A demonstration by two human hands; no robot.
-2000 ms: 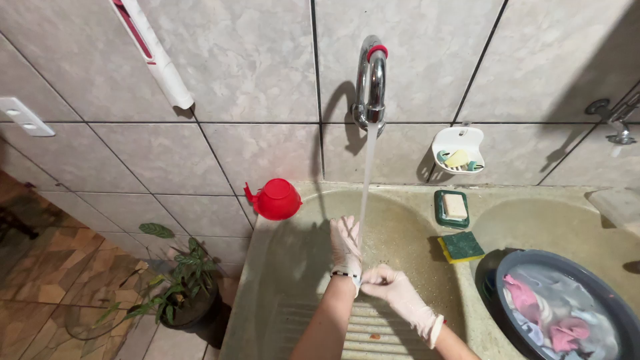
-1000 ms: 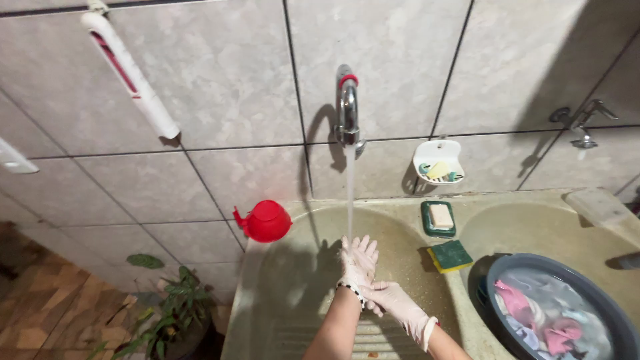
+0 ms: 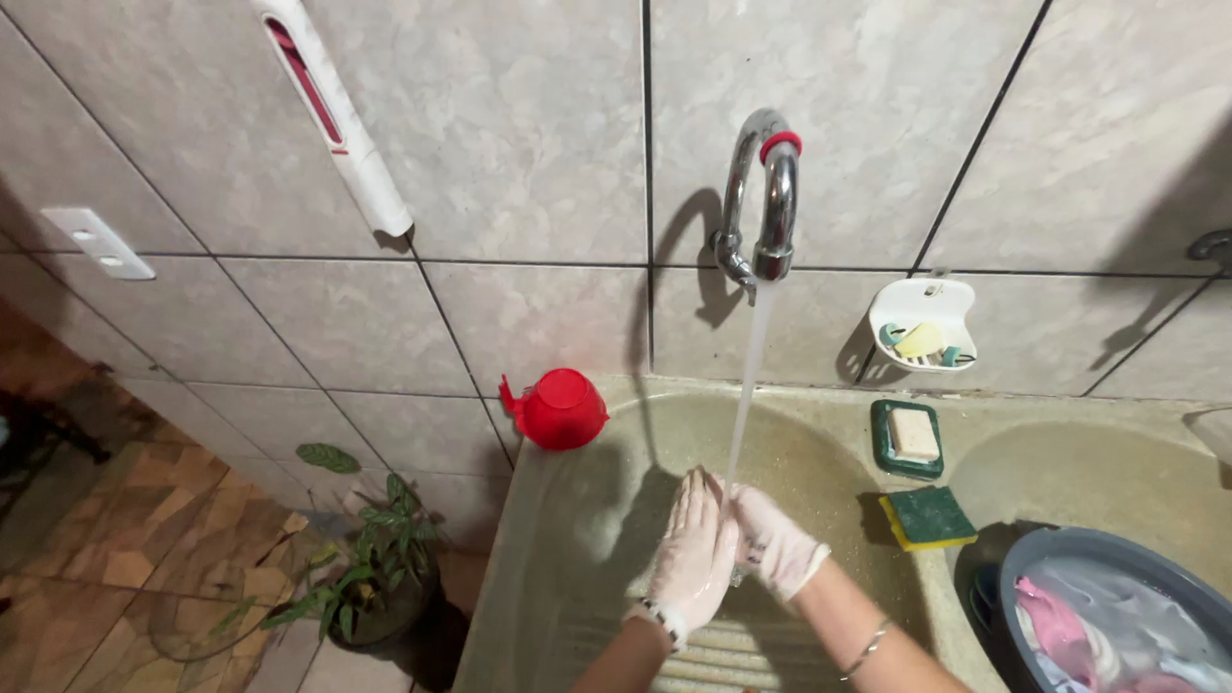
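Water runs from a chrome faucet (image 3: 778,212) onto my two hands over the left basin of a stone laundry sink (image 3: 568,539). Both hands wear thin whitish gloves, wet on the surface. My left hand (image 3: 691,553) has its fingers extended and pointing up, with its palm side turned toward the other hand; a beaded bracelet circles that wrist. My right hand (image 3: 773,541) lies against the left hand's far side, its fingertips partly hidden behind the stream and the left hand. A thin metal bracelet is on the right forearm. Neither hand holds an object.
On the sink rim are a red plastic cup (image 3: 561,409), a soap bar (image 3: 912,433) in a green dish and a green-yellow sponge (image 3: 929,517). A gray basin (image 3: 1116,606) of soaking clothes stands at right. A white soap holder (image 3: 924,324) is on the wall; a potted plant (image 3: 385,587) stands left.
My right hand has moved from the left wrist up beside the left palm and fingers. The left hand's spread fingers have come together. The water keeps running.
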